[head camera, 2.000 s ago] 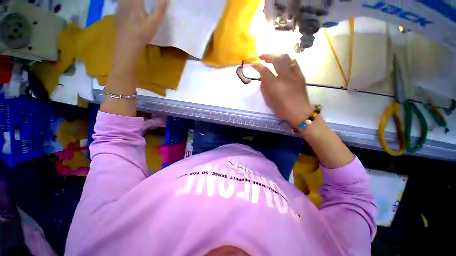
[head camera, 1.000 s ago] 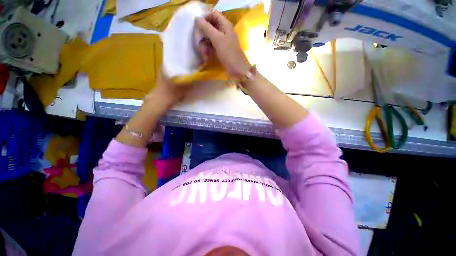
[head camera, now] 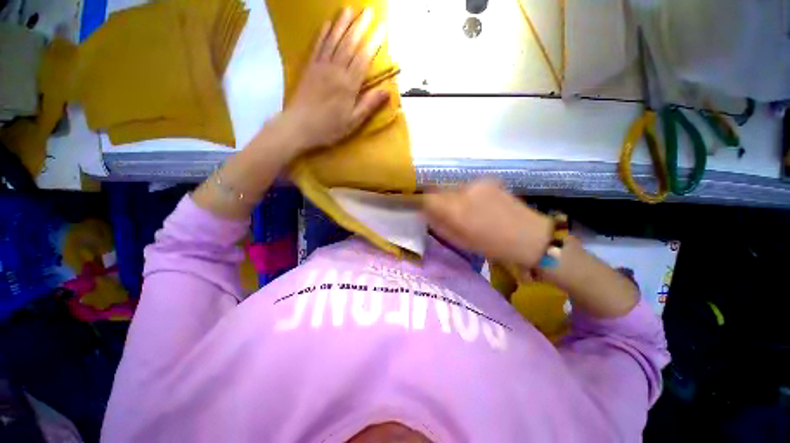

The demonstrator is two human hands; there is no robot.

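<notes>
A mustard fabric panel (head camera: 364, 160) with small folds or pleats near its middle lies over the table's front edge. My left hand (head camera: 336, 91) rests flat on it, fingers slightly apart. The panel's near end hangs towards my body, with a white backing or piece (head camera: 381, 218) showing beside a yellow edge. My right hand (head camera: 485, 216) is blurred and curled at the right side of that end, in front of the table edge. Its fingertips touch or nearly touch the cloth; whether they grip it cannot be told.
Fanned yellow cut pieces (head camera: 156, 73) lie at the left. Shears (head camera: 663, 143) with yellow and green handles lie at the right, beside a small green tool (head camera: 721, 128). Pale pieces (head camera: 598, 43) lie behind them. The ruler-marked edge (head camera: 520, 173) runs across the front.
The yellow and white work has come down over the table edge. My left hand now lies flat on it; my right hand has moved right and nearer my body. The machine head has left view.
</notes>
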